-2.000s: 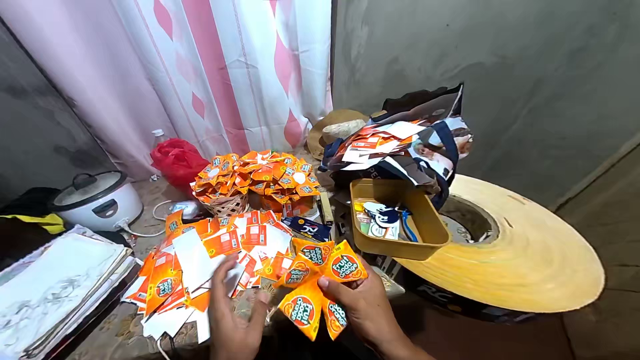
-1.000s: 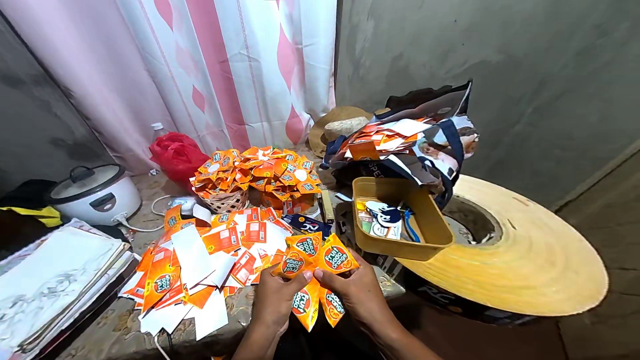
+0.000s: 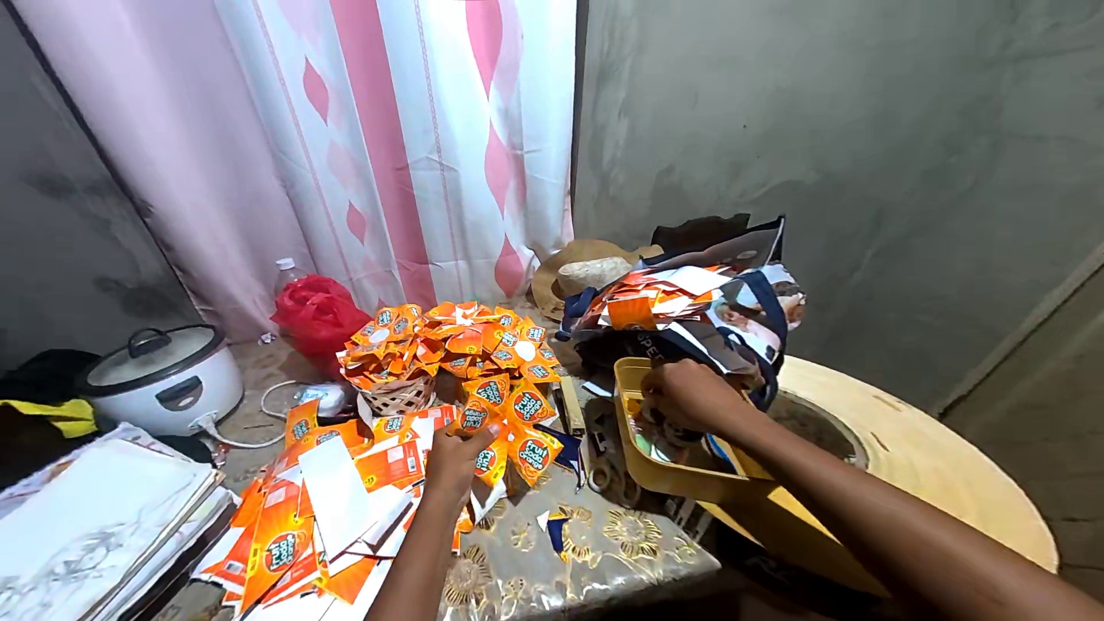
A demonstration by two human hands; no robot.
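My left hand (image 3: 461, 461) grips an orange flower-shaped piece folded from printed drink packets (image 3: 528, 405), its petals spread to the right of my fingers. My right hand (image 3: 690, 392) reaches into a yellow plastic tub (image 3: 634, 448); its fingertips are hidden among small items there, so what they touch is not clear. A heap of flat orange packets and white pieces (image 3: 332, 492) lies left of my left hand. Behind it, a woven basket (image 3: 397, 397) stands under a mound of similar orange folded flowers (image 3: 457, 336).
A bag (image 3: 768, 336) stuffed with packets stands behind the tub. A round wooden top (image 3: 940, 474) is at right. A white rice cooker (image 3: 177, 388), a red plastic bag (image 3: 319, 315) and stacked papers (image 3: 95, 517) are at left; a straw hat (image 3: 552, 276) lies by the curtain.
Both hands were on the orange flower. My right hand has let go of it and moved right into the yellow tub, while my left hand keeps the flower, now nearer the basket.
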